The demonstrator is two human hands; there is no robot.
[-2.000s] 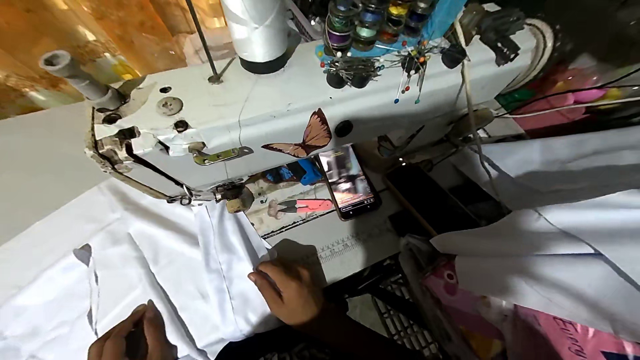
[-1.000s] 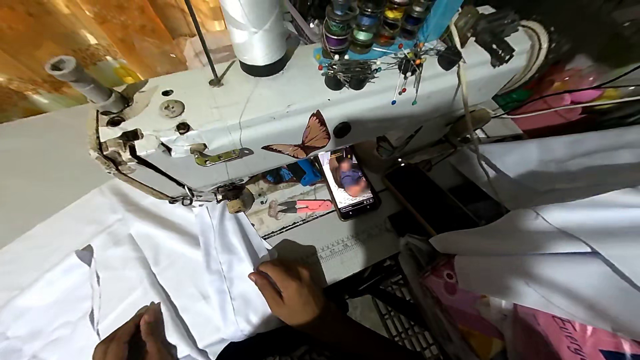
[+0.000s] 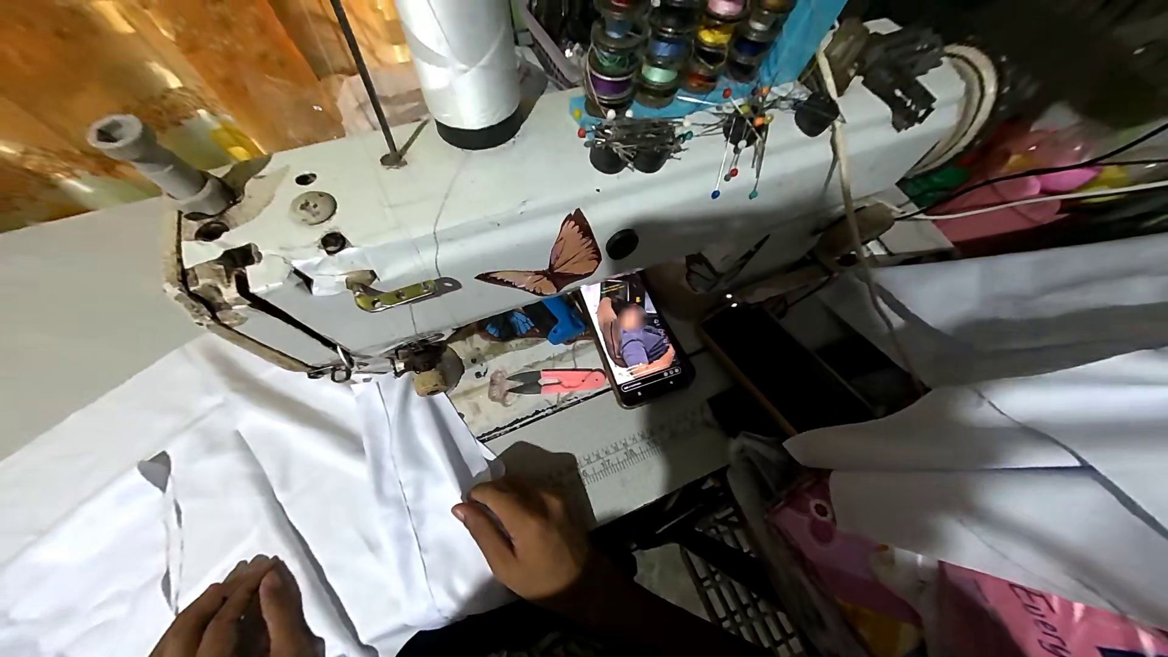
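White fabric (image 3: pixel 319 484) with a seam running down it lies under the needle area of a white sewing machine (image 3: pixel 511 219). My left hand (image 3: pixel 242 611) rests on the cloth at the bottom left, its fingers bent and close together. At the fabric's right edge is my right hand (image 3: pixel 529 538), thumb and forefinger curled at the cloth; whether they pinch it is hidden. A smartphone (image 3: pixel 636 338) with a lit screen leans under the machine arm, beside red-handled thread snips (image 3: pixel 557 380).
A white thread cone (image 3: pixel 461 64), bobbins (image 3: pixel 666 55) and clusters of pins (image 3: pixel 639 137) sit on the machine. A dark phone-like slab (image 3: pixel 785 365) lies right of the lit phone. More white fabric (image 3: pixel 1004 429) drapes at right, above a pink printed bag (image 3: pixel 1031 611).
My left hand has shifted slightly to the right and down on the cloth. The picture on the phone's screen has changed. My right hand stays in place.
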